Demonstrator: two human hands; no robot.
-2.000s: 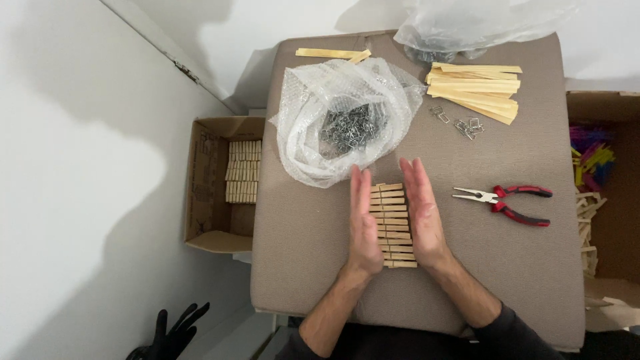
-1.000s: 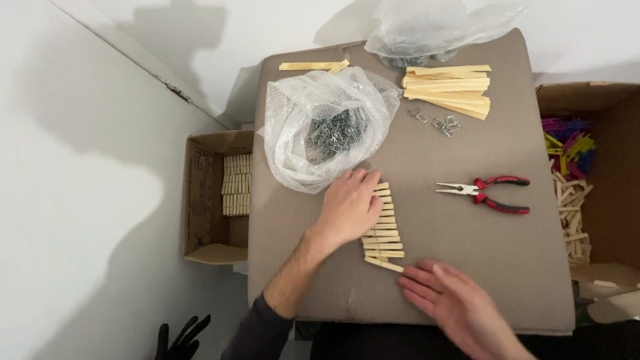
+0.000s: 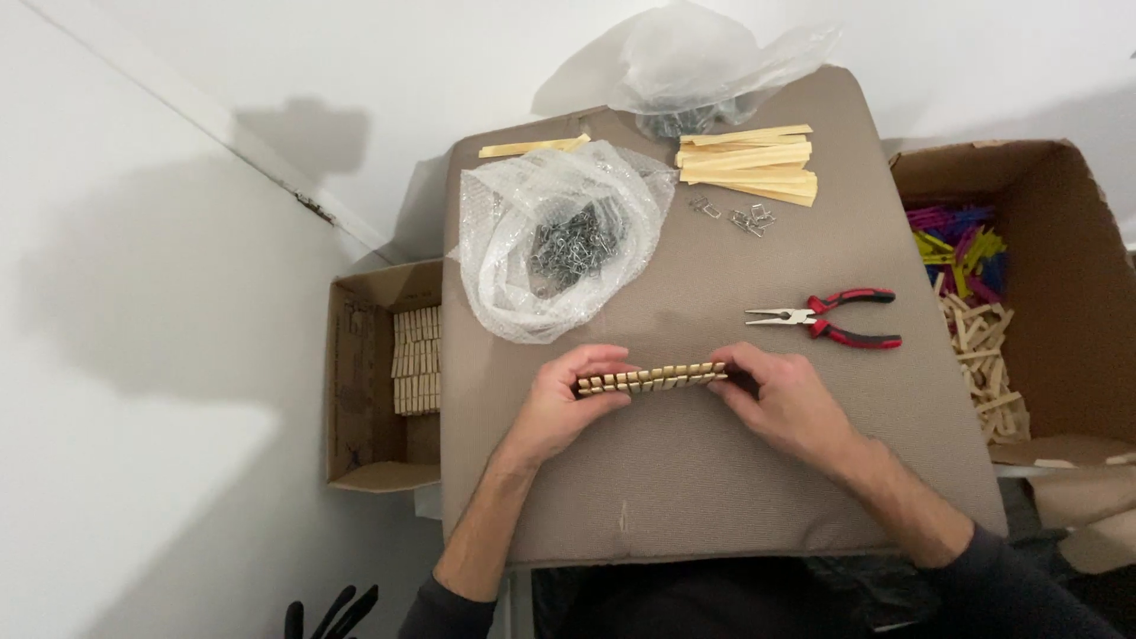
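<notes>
A row of wooden clothespins (image 3: 652, 379), seen edge on, is held by its two ends between my hands over the fabric-covered surface. My left hand (image 3: 568, 399) grips the left end, and my right hand (image 3: 781, 399) has the right end between thumb and fingers. Beyond them lies an open bubble-wrap bag (image 3: 488, 293) with many metal springs (image 3: 577, 244) inside. Long-nose pliers (image 3: 821, 318) with red and black handles rest to the right, jaws pointing left. A few loose springs (image 3: 753, 219) lie near a pile of flat wooden strips (image 3: 745, 164).
At the left, a cardboard box (image 3: 382, 479) holds stacked clothespins (image 3: 417, 359). Another cardboard box (image 3: 1056, 293) at the right contains colored clothespins (image 3: 963, 248) and loose wooden pieces (image 3: 981, 355). A clear plastic bag (image 3: 697, 62) stands at the back edge; a black glove (image 3: 333, 612) shows lower left.
The clothespin row lay on the surface one second ago and is now turned sideways, held at both ends. My right hand has moved from beside the row's near end onto its right end.
</notes>
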